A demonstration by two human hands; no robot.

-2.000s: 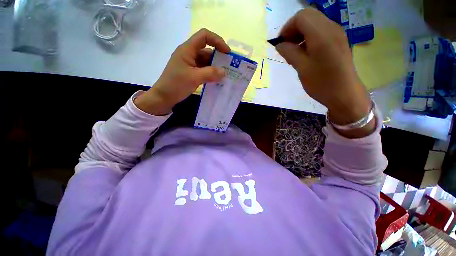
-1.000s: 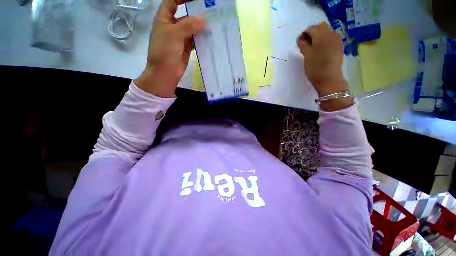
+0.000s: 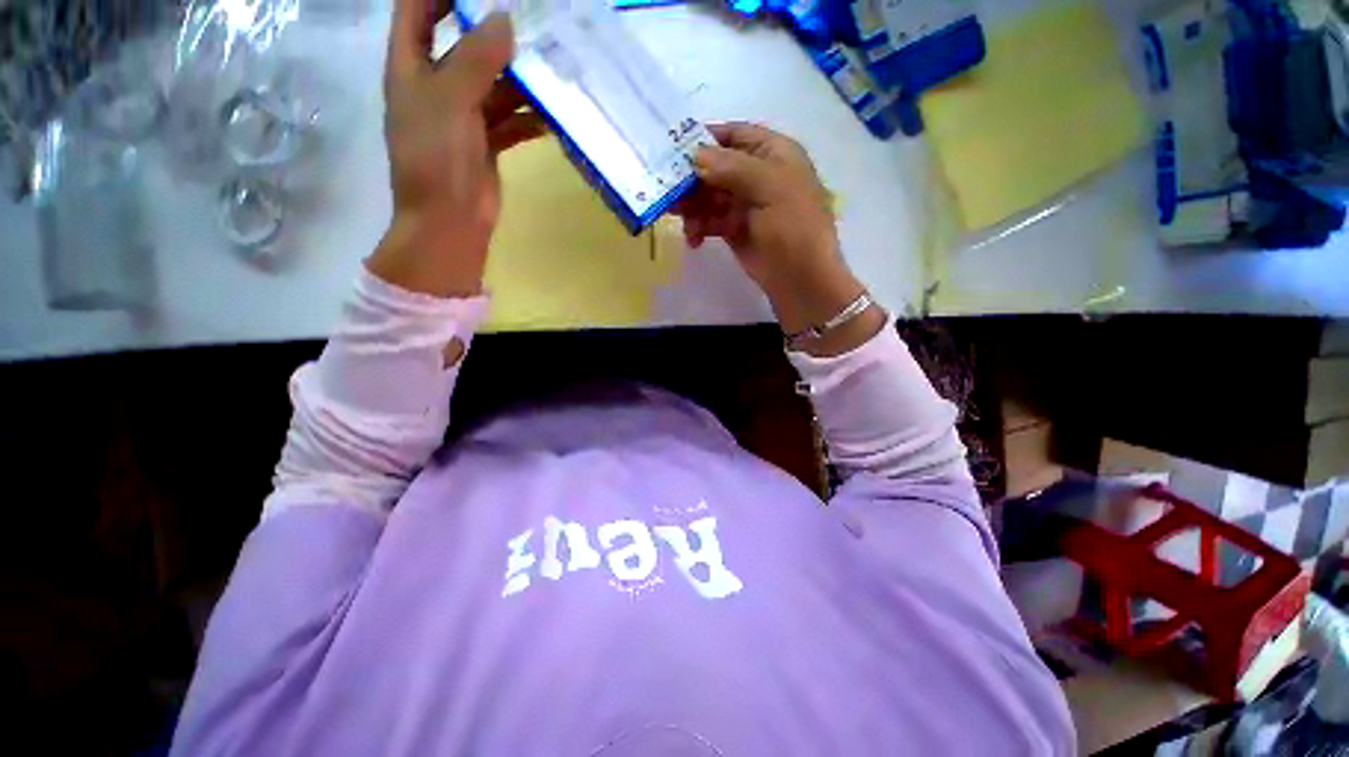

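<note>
A white and blue retail box [image 3: 599, 96] is held over the table, tilted, its printed face up. My left hand [image 3: 444, 141] grips its far left end, partly cut off by the top edge of the picture. My right hand [image 3: 769, 215] pinches the near right corner of the box with thumb and fingers. The box's far end is out of the picture. Below the box a yellow sheet [image 3: 570, 266] lies on the white tabletop.
Coiled cables [image 3: 252, 212] and clear plastic pieces [image 3: 92, 244] lie at the left. Blue and white flat cartons [image 3: 925, 52] and a second yellow sheet [image 3: 1028, 119] lie right of centre, with stacked boxes [image 3: 1201, 126] at far right. A red stool [image 3: 1184, 577] stands lower right.
My right hand has moved left from beside the box and taken hold of its near corner. The box has tilted and shifted slightly left. The view has turned toward the left.
</note>
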